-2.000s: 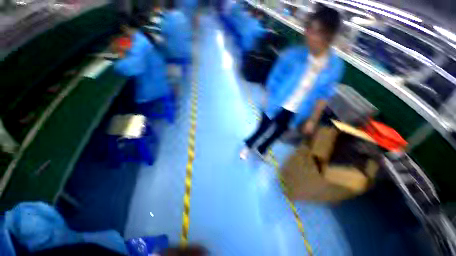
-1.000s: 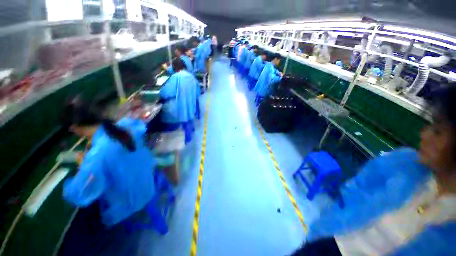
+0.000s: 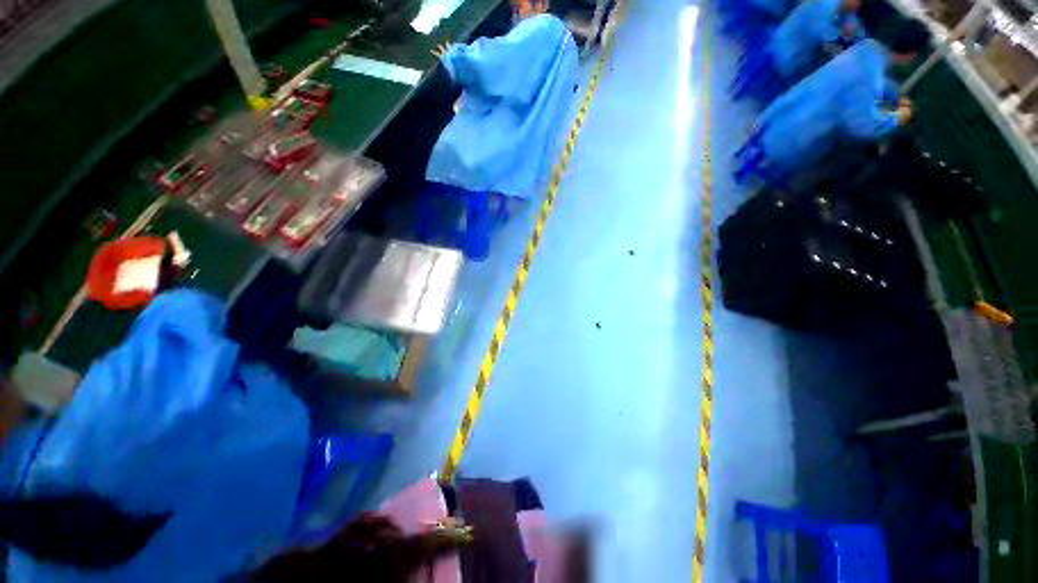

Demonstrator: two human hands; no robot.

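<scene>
Neither my left hand nor my right hand shows. Several red-framed handsets (image 3: 305,216) lie in clear plastic trays (image 3: 362,180) on the green bench at the left. An orange-red object with a white piece (image 3: 137,276) on it lies nearer on the same bench. A shiny whitish tray stack (image 3: 419,285) stands beside the bench, above a light green item and a brown carton (image 3: 410,367). The view is somewhat blurred.
The blue aisle floor (image 3: 592,353) runs ahead between yellow-black tapes. A blue-smocked person (image 3: 171,421) is close at lower left; pink clothing (image 3: 421,512) and dark hair show at the bottom edge. Black stacked containers (image 3: 814,256) stand right, with blue stools (image 3: 808,547) nearer and seated workers beyond.
The view has moved along the aisle and tilted down. The standing person at the right is gone from view. The trays of red-framed handsets and the pink clothing now show.
</scene>
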